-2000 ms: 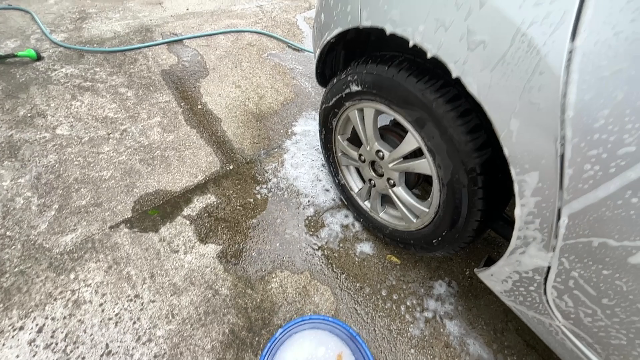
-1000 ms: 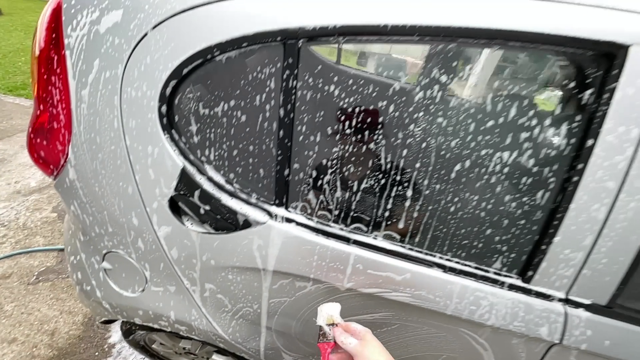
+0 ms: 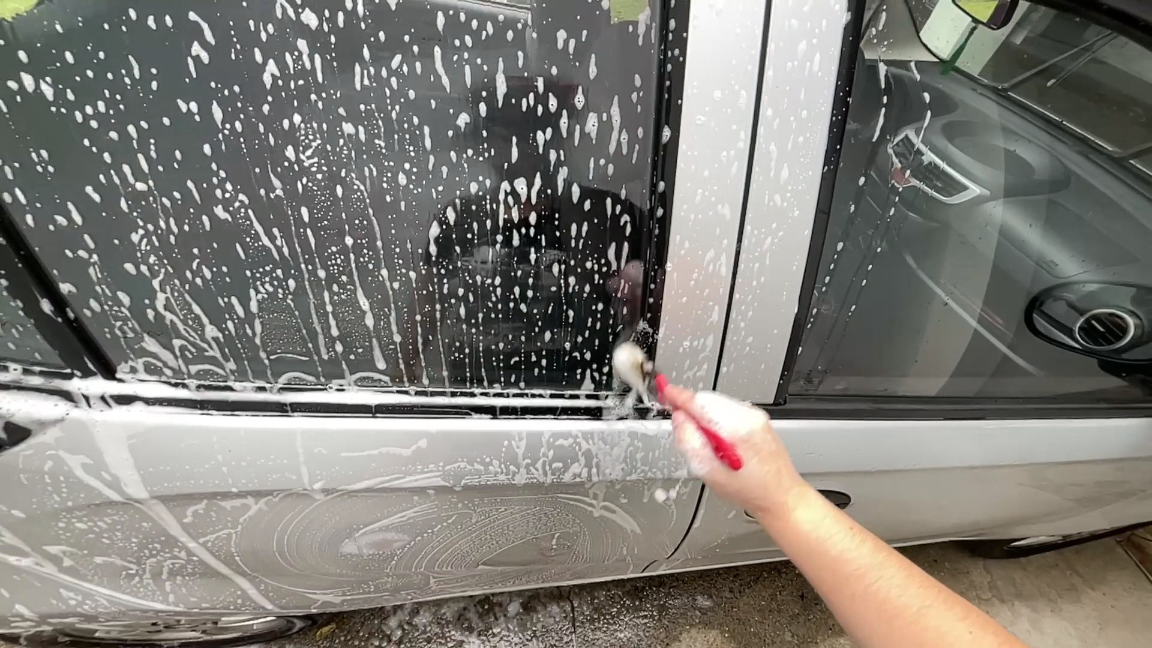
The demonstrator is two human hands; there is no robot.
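Note:
My right hand (image 3: 733,450), partly covered in foam, grips the red handle of a small brush (image 3: 697,423). The foamy bristles touch the lower front corner of the rear side window (image 3: 360,207), where the glass meets its black trim. Streaks and drops of suds cover that window. Below it, the silver rear door (image 3: 432,531) carries suds with curved swirl marks. My left hand is out of view.
To the right are the silver door pillar (image 3: 711,207) and the front side window (image 3: 954,234), with the dashboard behind it. A front door handle (image 3: 832,498) is partly behind my wrist. Wet concrete (image 3: 720,603) lies below the car.
The view has swung from the wheel and ground up to the side windows, then forward along the car. My right hand with the brush has moved from the door panel up to the window's corner.

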